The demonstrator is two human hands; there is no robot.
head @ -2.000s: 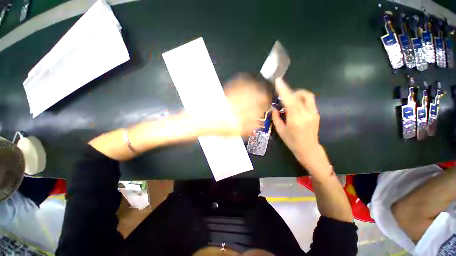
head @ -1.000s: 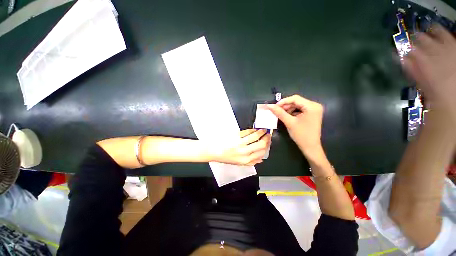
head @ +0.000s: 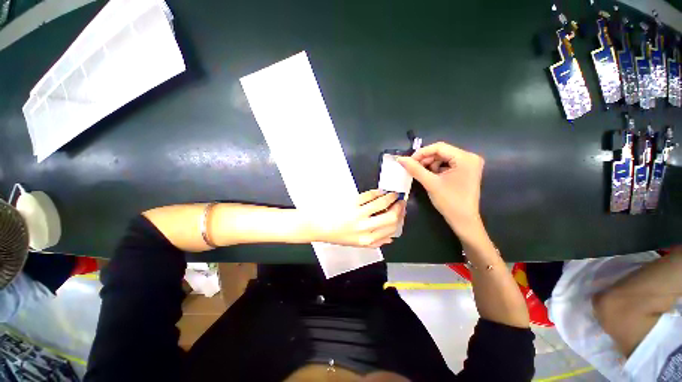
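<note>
A circuit board assembly (head: 400, 215) lies on the dark green bench in front of me, mostly hidden under my left hand and a white adhesive piece. My left hand (head: 365, 220) holds the board's lower part. My right hand (head: 446, 175) pinches the adhesive piece (head: 393, 176) by its upper right corner over the board's upper part. A small dark and silvery end module (head: 415, 140) sticks out above. A long white adhesive sheet strip (head: 295, 127) lies slanted under my left forearm and hand.
A stack of adhesive sheets (head: 112, 71) lies at the upper left. Boards stand in two rows at the right, one (head: 570, 83) apart from the others. A desk fan (head: 15, 235) is at the far left. A carton (head: 217, 302) is below the edge. A person's arm (head: 636, 291) is at lower right.
The other person's hand has withdrawn from the boards at the right, and one board now lies apart there. The adhesive piece has tilted slightly over the board; my hands have barely moved since one second ago.
</note>
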